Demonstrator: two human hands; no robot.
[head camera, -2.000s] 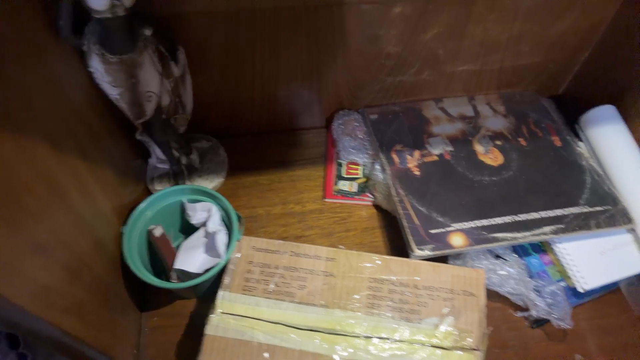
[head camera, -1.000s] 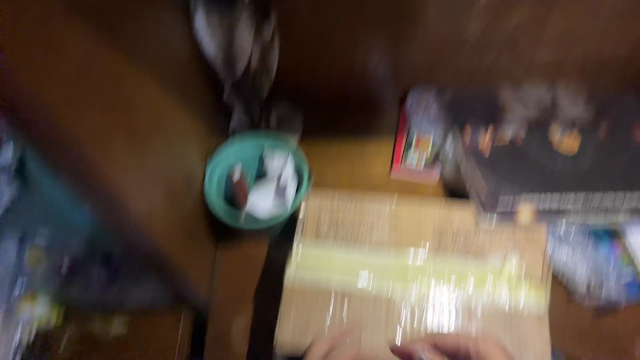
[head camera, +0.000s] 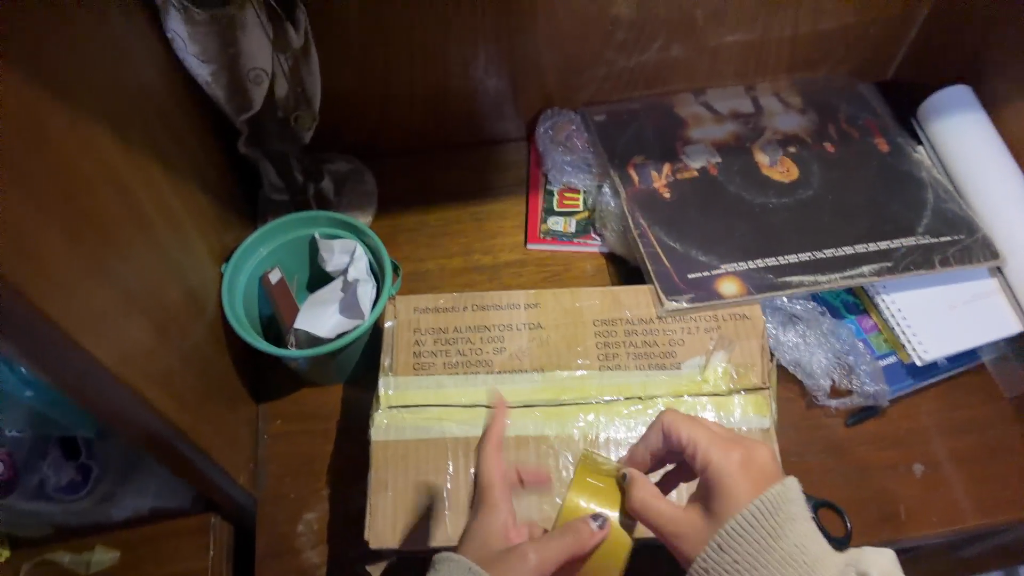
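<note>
A taped cardboard box (head camera: 448, 472) with printed writing lies on the wooden surface, its lid seam crossed by clear and yellowish tape. Over its front part, my left hand (head camera: 524, 516) holds a roll of yellowish packing tape (head camera: 596, 512), thumb on the roll and index finger raised and blurred. My right hand (head camera: 704, 488) pinches the roll's upper right edge between thumb and fingertips. Part of the roll is cut off by the lower frame edge.
Left of the box is a green bucket (head camera: 312, 360) with crumpled paper (head camera: 340, 292). A record sleeve (head camera: 800, 200) rests over bubble wrap (head camera: 828, 352) and a spiral notebook (head camera: 944, 312). Behind stand a figurine (head camera: 280, 96) and a white roll (head camera: 976, 168). A black scissors handle (head camera: 832, 520) shows at right.
Both hands have come further into view over the box; one second ago only their fingers showed at the bottom edge. The tape roll now shows between them.
</note>
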